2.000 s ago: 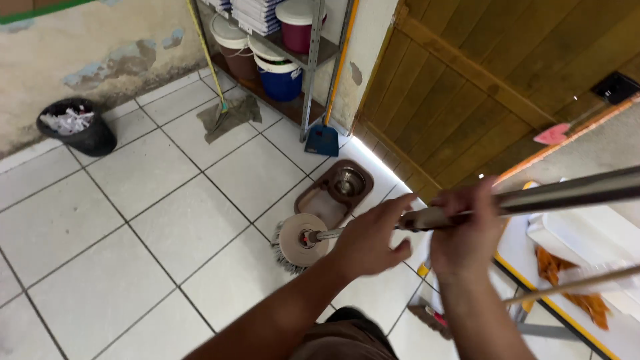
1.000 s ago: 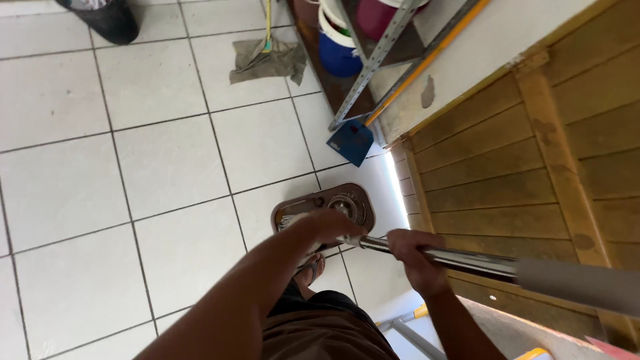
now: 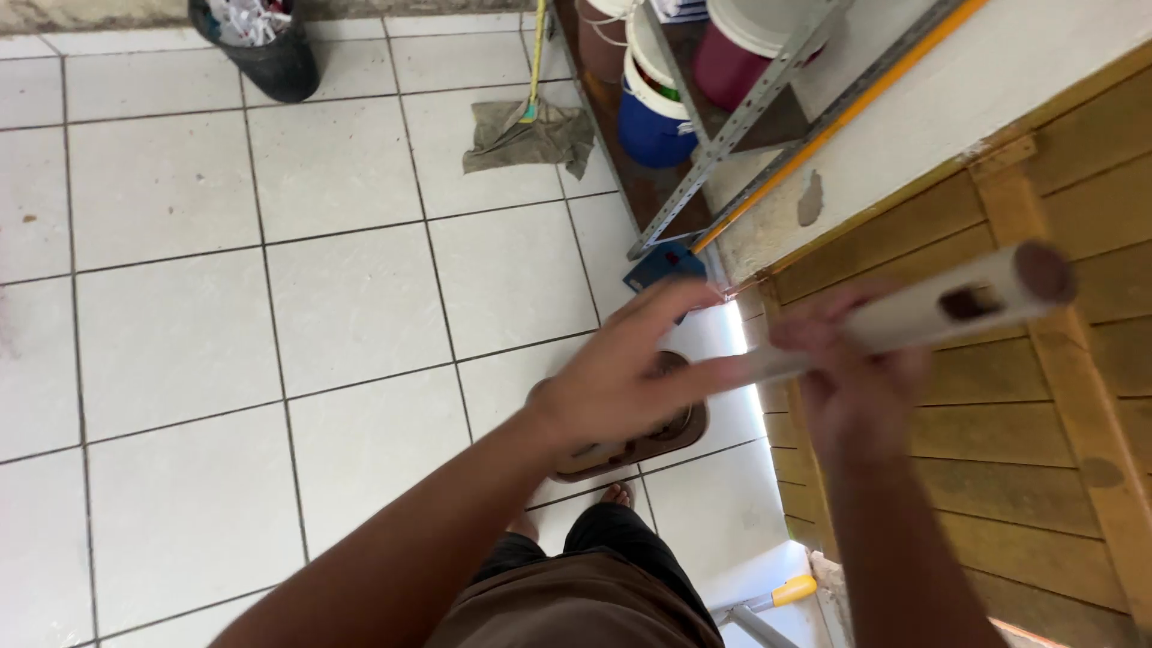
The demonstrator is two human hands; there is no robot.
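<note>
A long mop handle with a pale grip [image 3: 927,306] slants up toward the camera, its capped end at the right. My right hand [image 3: 846,360] is wrapped around it, slightly blurred. My left hand [image 3: 639,369] is lower on the handle, fingers spread and thumb along the shaft, not plainly closed on it. Beneath my left hand a brown plastic mop bucket [image 3: 688,432] sits on the floor, partly hidden by hand and forearm. The mop's head is hidden from view.
A black waste bin [image 3: 279,67] with paper stands top left. A grey cloth [image 3: 526,139] lies under a yellow-handled squeegee. Lidded buckets [image 3: 657,126] fill a metal shelf [image 3: 733,130]; a blue dustpan [image 3: 666,261] leans there. A wooden door [image 3: 981,432] is at right.
The mop handle's capped end has come into view at the right. The round mop head stood beside the bucket two seconds ago; it is now hidden. My left hand has opened its fingers.
</note>
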